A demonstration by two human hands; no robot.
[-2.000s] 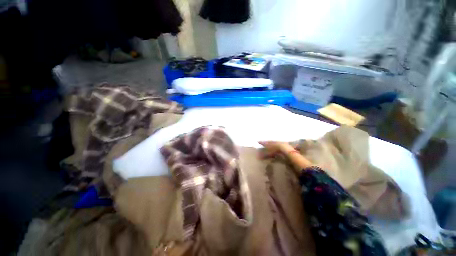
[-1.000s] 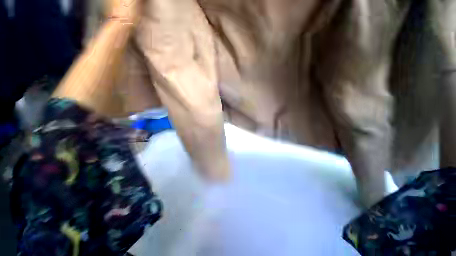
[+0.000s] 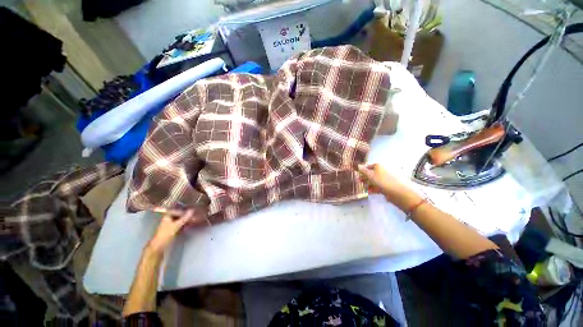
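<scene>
A brown plaid garment (image 3: 236, 137) lies bunched on the white ironing table (image 3: 256, 252), plaid side up, its straight edge towards me. My left hand (image 3: 169, 228) holds the near left corner of the edge between the fingers, slightly blurred. My right hand (image 3: 377, 179) pinches the right end of the same edge. The steam iron (image 3: 463, 156), with an orange-brown wooden handle, rests on the white rest cloth (image 3: 479, 201) at the right, untouched.
A white padded arm (image 3: 150, 102) with blue beneath stands at the back left. A plaid and tan heap (image 3: 48, 223) hangs at the left. A white box (image 3: 284, 41) is behind. A dark hose (image 3: 511, 73) rises from the iron. A teal object (image 3: 461, 92) stands at the back right.
The garment, raised and blurred with its tan side showing a second ago, now lies on the table plaid side up. Both hands now hold its near edge. The iron has come into view.
</scene>
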